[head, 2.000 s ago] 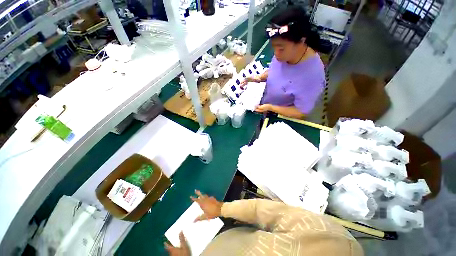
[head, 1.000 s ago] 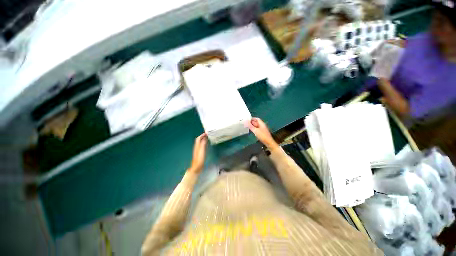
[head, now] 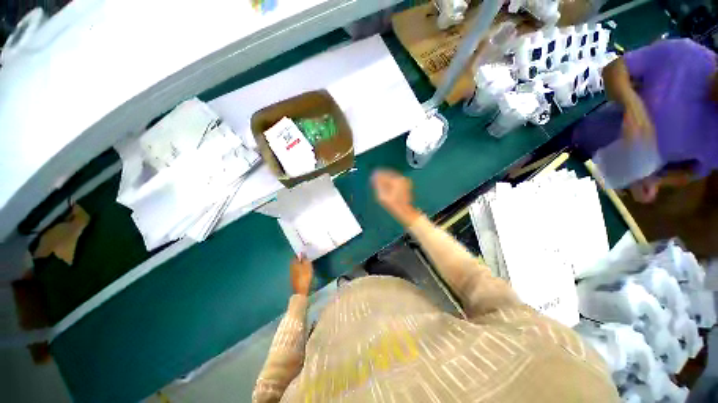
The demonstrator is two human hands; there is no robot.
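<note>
An open white retail carton [head: 319, 222] stands on the green bench in front of me, its lid flap raised toward the parts box. My left hand [head: 301, 275] is at the carton's near left corner, fingers on its edge. My right hand [head: 391, 194] is in the air to the right of the carton, slightly blurred; whether it holds anything cannot be told. The brown parts box [head: 343, 161] behind the carton holds a printed card pack [head: 290, 146] and green packets [head: 318, 128]. A bagged product [head: 427, 140] stands on the bench beyond my right hand.
Loose white leaflets [head: 189, 169] lie at back left. Flat carton blanks [head: 543, 236] lie on the side rack at right, with bulk bagged products [head: 649, 307] beyond. White products [head: 563, 59] stand in rows at back right, near a coworker in purple [head: 673, 94]. A shelf post [head: 464, 63] rises behind.
The carton, held in both hands a second ago, is now open on the bench. My right hand has left it. The view has shifted slightly, and the coworker's hands have moved lower.
</note>
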